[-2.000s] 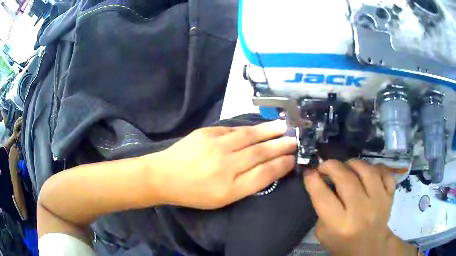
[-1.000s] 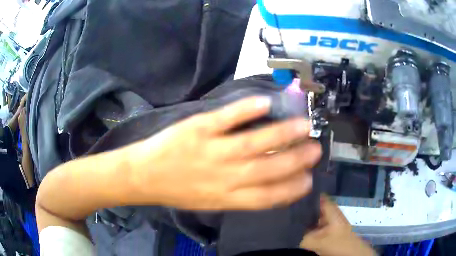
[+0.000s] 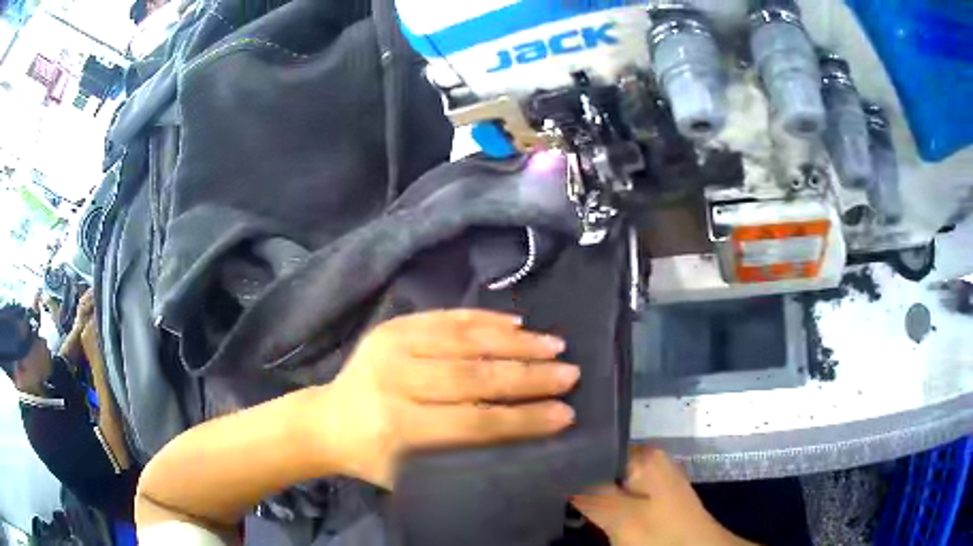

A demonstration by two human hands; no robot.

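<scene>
The dark grey garment (image 3: 320,117) is heaped left of the white overlock machine (image 3: 459,53). A flat panel of it (image 3: 571,320) runs down from the presser foot (image 3: 594,226), with its edge along the foot. A pale curved dashed line (image 3: 525,267) shows on the cloth. My left hand (image 3: 469,379) lies flat on the panel, below the foot, fingers pointing right. My right hand (image 3: 651,501) is at the panel's lower right edge, holding it near the table edge; its fingertips are partly hidden by the cloth.
The orange warning label (image 3: 782,252) and recessed bed plate (image 3: 720,341) are right of the panel. The measuring tape (image 3: 811,456) follows the curved table edge. Blue crates (image 3: 923,496) stand at lower right. A person in a dark top (image 3: 64,427) is at far left.
The view has shifted, so the machine sits further left and higher. My left hand has moved down the panel, away from the foot. My right hand has moved from beside the foot to the lower edge.
</scene>
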